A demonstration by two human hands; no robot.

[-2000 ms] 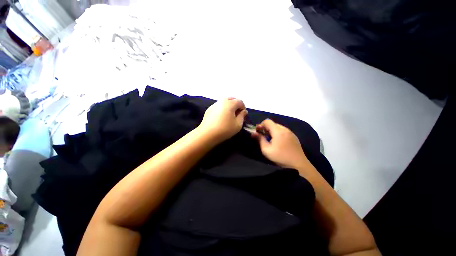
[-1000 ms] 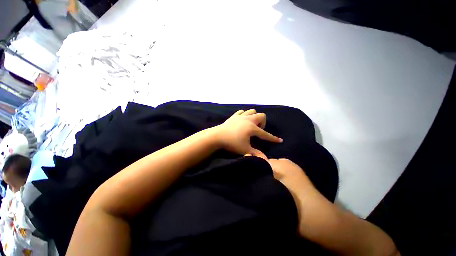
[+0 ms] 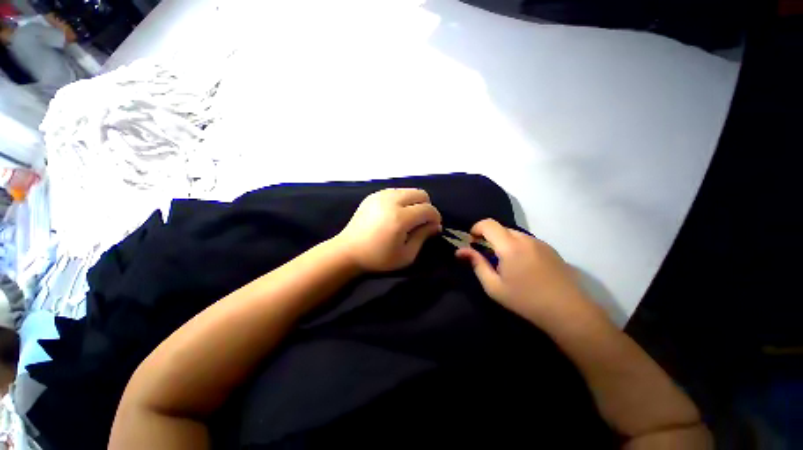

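Black garments [image 3: 308, 378] lie in a pile in front of me, with stepped, pointed edges at the left and a rounded corner at the right. My left hand [image 3: 394, 230] is closed with its fingertips pinching at the black cloth near that corner; the pinched part is too dark to make out. My right hand [image 3: 521, 268] holds small metal thread snips [image 3: 457, 237] between thumb and fingers. Their blades point left, towards my left fingertips, and look parted.
The pile lies on a white table [image 3: 607, 176]. A tangled heap of white strips [image 3: 141, 132] is at the far left. A black heap [image 3: 616, 18] is at the table's far right edge. A person [image 3: 48, 53] in grey is at the top left. A head is partly visible at the left edge.
The snips, hidden one second ago, show again in my right hand. My left hand has gone from spread fingers to a closed pinch. The view has shifted.
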